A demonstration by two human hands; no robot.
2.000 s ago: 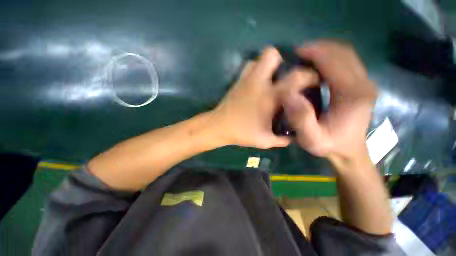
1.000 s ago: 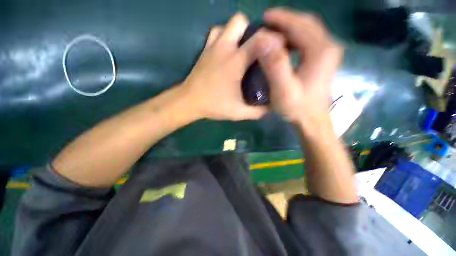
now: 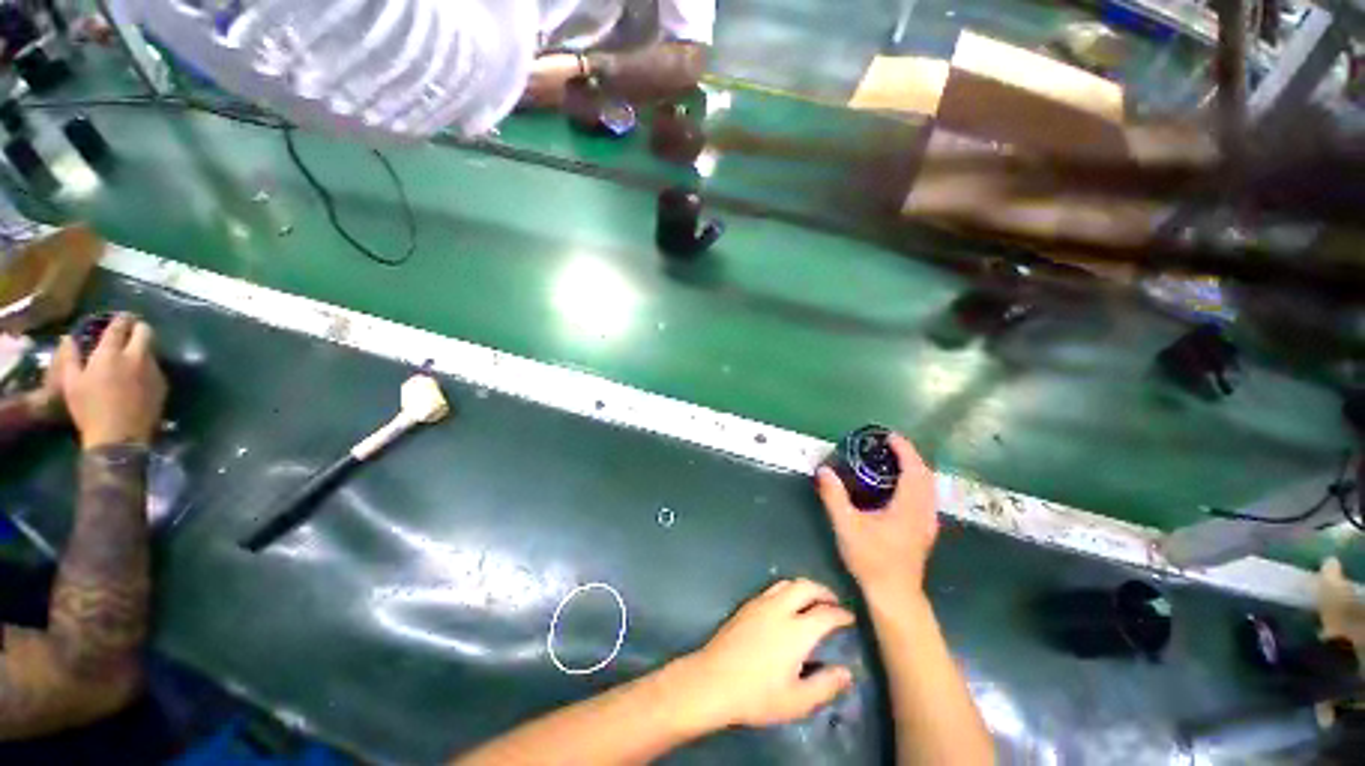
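Note:
My right hand (image 3: pixel 892 527) holds a black cylindrical housing (image 3: pixel 865 467) by its sides, at the pale metal rail. The housing's round end faces up. My left hand (image 3: pixel 771 659) is low over the dark green bench mat, fingers apart and curled, with nothing visible in it. A thin white ring (image 3: pixel 587 629) lies flat on the mat left of my left hand. A tiny metallic ring (image 3: pixel 666 518) lies above it. A mallet (image 3: pixel 347 463) with a pale head and black handle lies further left.
Beyond the rail (image 3: pixel 644 412), the green belt carries black units (image 3: pixel 681 222) and an open carton (image 3: pixel 1025 135). More black units (image 3: pixel 1142 620) lie at right on the bench. Another person's tattooed arm (image 3: pixel 108 524) is at left. A white fan (image 3: pixel 374 60) is at top left.
The view has lifted to show the rail and belt. My hands have separated. The right hand has carried the black unit forward to the rail, and the left has let go.

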